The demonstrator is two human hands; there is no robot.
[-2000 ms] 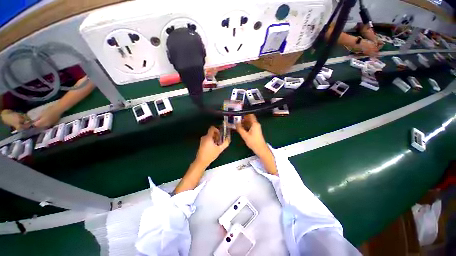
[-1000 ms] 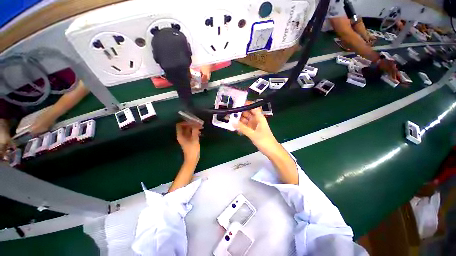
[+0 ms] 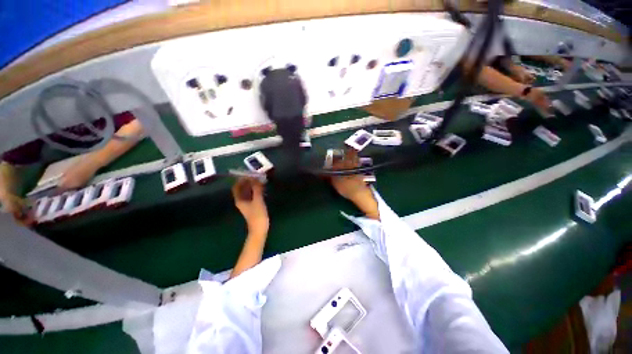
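Observation:
My left hand [image 3: 249,197] is raised over the belt with its fingers on a thin greyish part [image 3: 244,174], seen nearly edge-on. A white device unit [image 3: 258,163] with a dark window lies on the belt just beyond that part. My right hand [image 3: 352,181] is blurred and reaches palm down over white units [image 3: 366,177] on the belt. A black cable crosses in front of it, and whether its fingers grip a unit cannot be told. Two white front shells [image 3: 337,312] lie overlapping on the white sheet [image 3: 291,304] between my sleeves.
A white socket strip [image 3: 319,69] with a black plug [image 3: 283,97] hangs above the belt. More units stand in a row [image 3: 83,200] at left and lie scattered at right. One shell [image 3: 584,207] lies on the green side surface. Other people's arms reach in at both sides.
My right hand has let go of the white housing it held up and moved down to units on the belt. A unit now lies beyond my left hand. The view has shifted.

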